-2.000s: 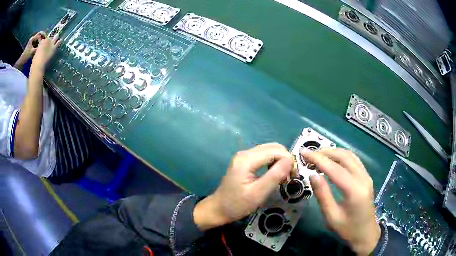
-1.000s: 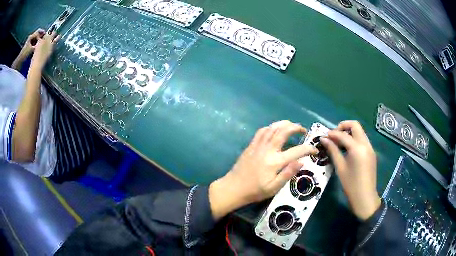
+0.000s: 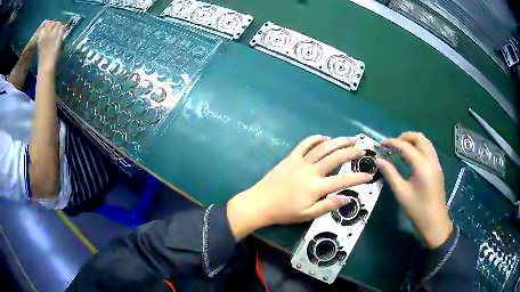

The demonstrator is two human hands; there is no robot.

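A silver three-hole housing (image 3: 336,225) lies slanted on the green bench in front of me, its three dark round openings facing up. My left hand (image 3: 296,185) lies across its left edge with the fingers spread, steadying it; the fingertips reach the upper and middle openings. My right hand (image 3: 419,177) is at the upper end, thumb and fingers beside the top opening. Something small may be at its fingertips, but it is too blurred to tell.
A clear blister tray (image 3: 131,80) lies at the left, and another tray (image 3: 490,239) at the right. Pale three-ring plates (image 3: 308,52) line the green belt, one farther right (image 3: 480,149). A coworker's arm (image 3: 45,125) works at the far left.
The pale plates on the belt have shifted right. My left hand now lies flatter over the housing. My right hand has moved slightly right. The coworker's hands have shifted.
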